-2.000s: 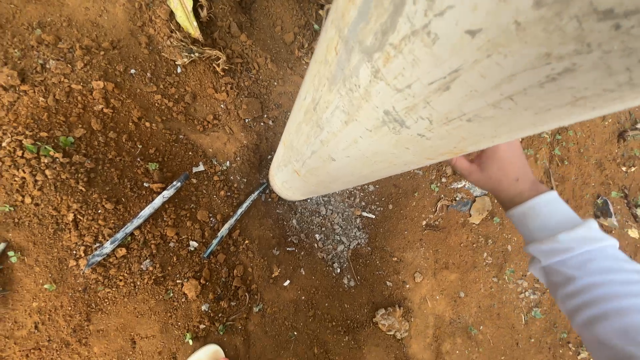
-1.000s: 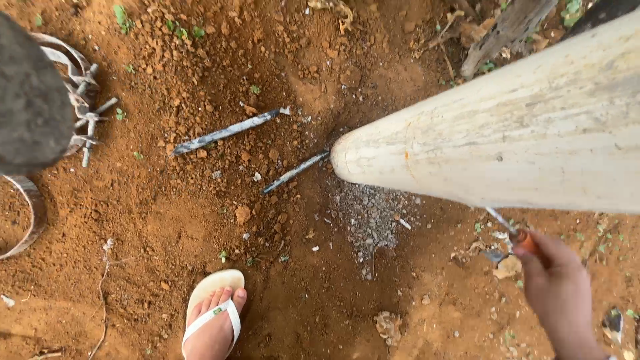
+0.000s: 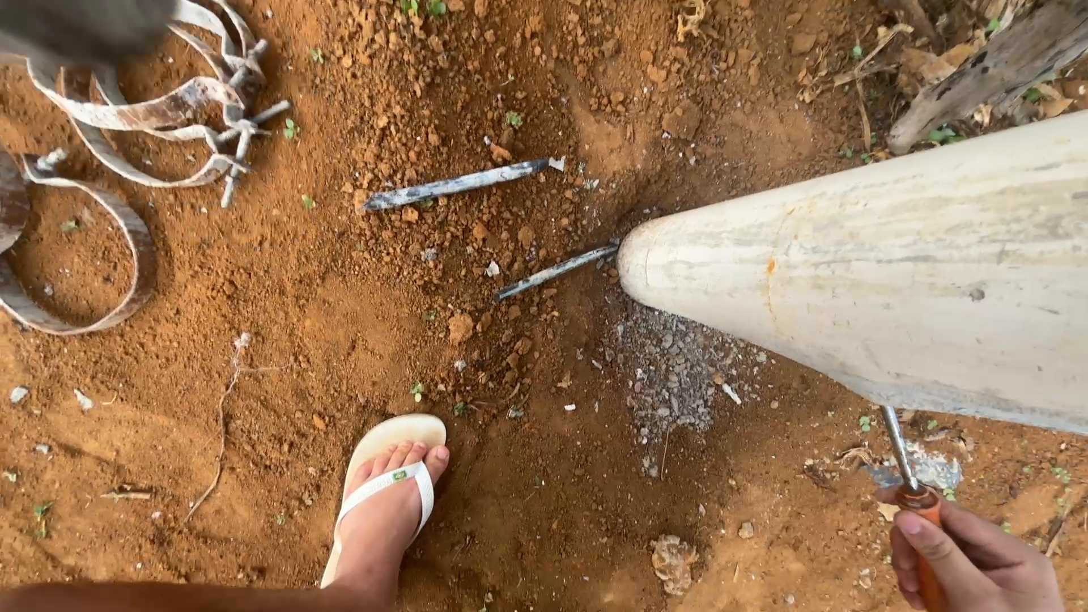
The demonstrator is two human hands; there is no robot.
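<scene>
My right hand (image 3: 977, 561), at the lower right, is closed around the orange handle of a screwdriver-like tool (image 3: 925, 518). Its metal shaft points up, and the tip meets or passes behind the lower edge of a large off-white, scuffed pipe or pole (image 3: 858, 272). The pole's rounded end is close to the reddish soil. One thin, paint-smeared rod (image 3: 557, 270) touches or lies just beside that end; a second, flatter strip (image 3: 459, 184) lies to its upper left. Grey gravel (image 3: 676, 370) is heaped below the pole's end. My left hand is out of view.
Rusty metal band clamps with bolts (image 3: 170, 110) lie at the upper left, another metal ring (image 3: 140, 246) below them. A blurred dark object (image 3: 85, 30) covers the top left corner. A foot in a white flip-flop (image 3: 387, 493) stands at lower centre. A weathered log (image 3: 986, 76) lies upper right.
Two seconds ago my right hand was partly hidden behind the pole; now it shows below it with the orange-handled tool. The view has shifted, bringing in the clamps and the foot.
</scene>
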